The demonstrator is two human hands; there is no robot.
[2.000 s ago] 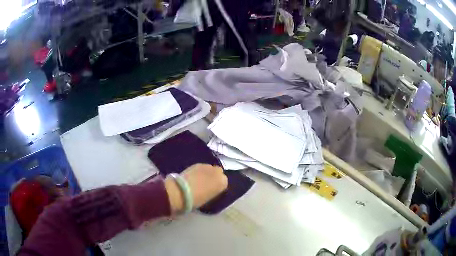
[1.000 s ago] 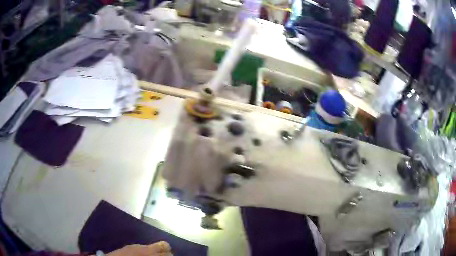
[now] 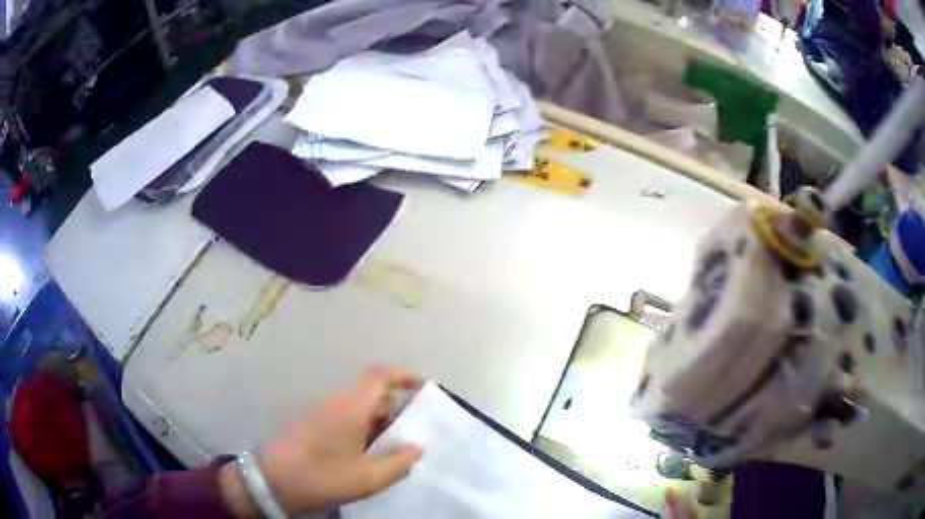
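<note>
A white panel (image 3: pixel 472 471) lies at the bottom centre, with a dark edge showing along its far side. My left hand (image 3: pixel 340 441) holds its left corner between thumb and fingers. A fingertip of my right hand (image 3: pixel 678 503) shows at the bottom edge beside the needle area; the rest is hidden or out of the picture. The sewing machine head (image 3: pixel 745 340) stands at the right, its presser foot (image 3: pixel 700 476) lit beneath. A dark purple piece (image 3: pixel 776 491) lies right of the foot. Another purple panel (image 3: pixel 299 213) lies alone on the table.
A fanned stack of white panels (image 3: pixel 396 112) lies at the far table edge, beside yellow tape (image 3: pixel 558 174). A smaller pile with a white panel on top (image 3: pixel 162 147) is at far left. A metal loop (image 3: pixel 651 306) stands by the plate. A blue basket (image 3: pixel 46 335) holds a red item.
The view has turned back left from the machine. A white panel now shows at the bottom where a purple panel lay, and my left hand has its corner. The lone purple panel remains on the table.
</note>
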